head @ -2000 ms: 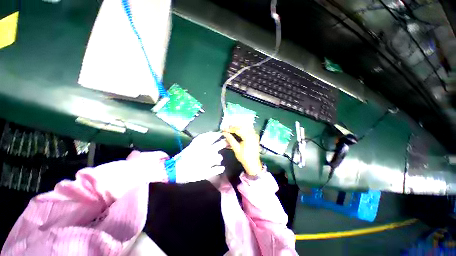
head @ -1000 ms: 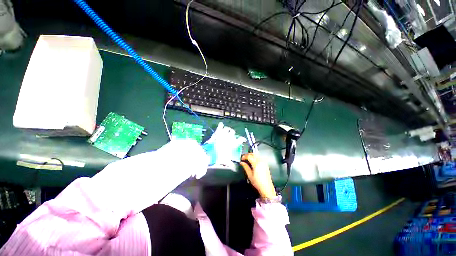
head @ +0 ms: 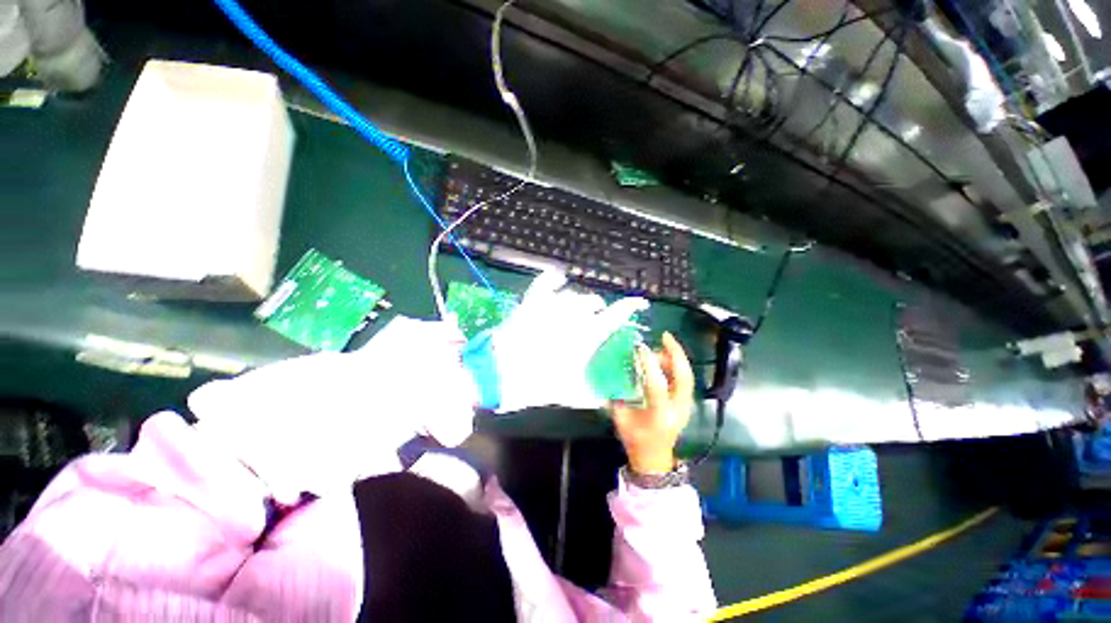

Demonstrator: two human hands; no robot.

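Note:
A green circuit board (head: 617, 363) is held between my two hands over the front of the bench. My left hand (head: 554, 347), in a white glove with a blue band at the wrist, has its fingers spread over the board's left and upper side. My right hand (head: 658, 396), bare with a band or watch at the wrist, grips the board's right edge. A second green board (head: 323, 299) lies on the mat at the left. A third board (head: 478, 309) lies behind my left wrist, partly hidden.
A white box (head: 189, 177) stands at the left. A black keyboard (head: 567, 234) lies behind the boards, crossed by a thin white cable. A blue coiled cord (head: 317, 85) runs from the top left. A black scanner-like device (head: 727, 355) is right of my hands. Blue bins (head: 841, 487) are on the floor.
Since two seconds ago my hands have come onto the right-hand board, which is now lifted and tilted between them. The view has shifted, showing more of the white box and the bench at right.

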